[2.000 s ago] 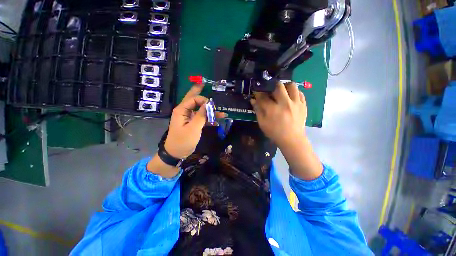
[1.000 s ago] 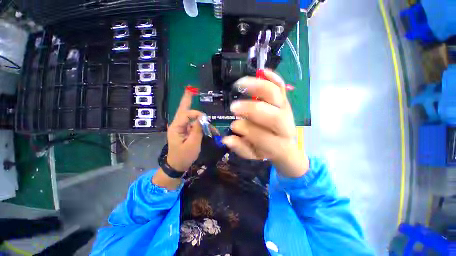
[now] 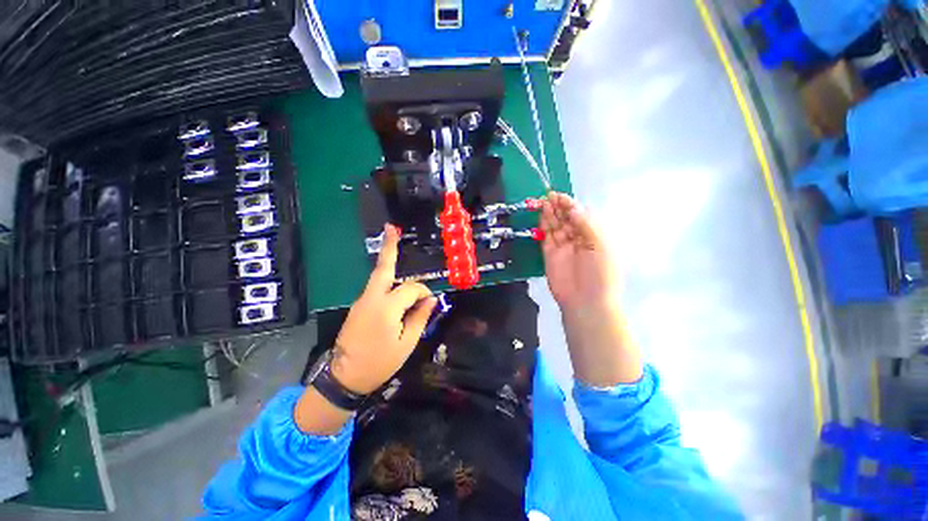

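Note:
The black press fixture (image 3: 432,183) stands on the green mat (image 3: 326,193). Its red ribbed handle (image 3: 461,244) points toward me over the fixture's base. My left hand (image 3: 377,331) has its index fingertip at the red tip of the left side clamp; its thumb and other fingers pinch a small silver-white piece (image 3: 442,303), mostly hidden. My right hand (image 3: 576,254) is beside the red tips of the two right side clamps (image 3: 494,236), fingers extended, holding nothing visible. Whether it touches the tips is unclear. The inside of the fixture is hidden.
A black tray (image 3: 132,244) with silver-white modules (image 3: 256,256) lies left, a tall black tray stack (image 3: 153,61) behind it. A blue equipment box (image 3: 407,31) stands behind the fixture. One module (image 3: 386,60) sits at the fixture's back. A thin tube (image 3: 533,112) runs at the right.
The red handle has come down toward me. My right hand has let go of it and moved right to the side clamps. My left hand keeps its pinch. The view has shifted, showing the blue box.

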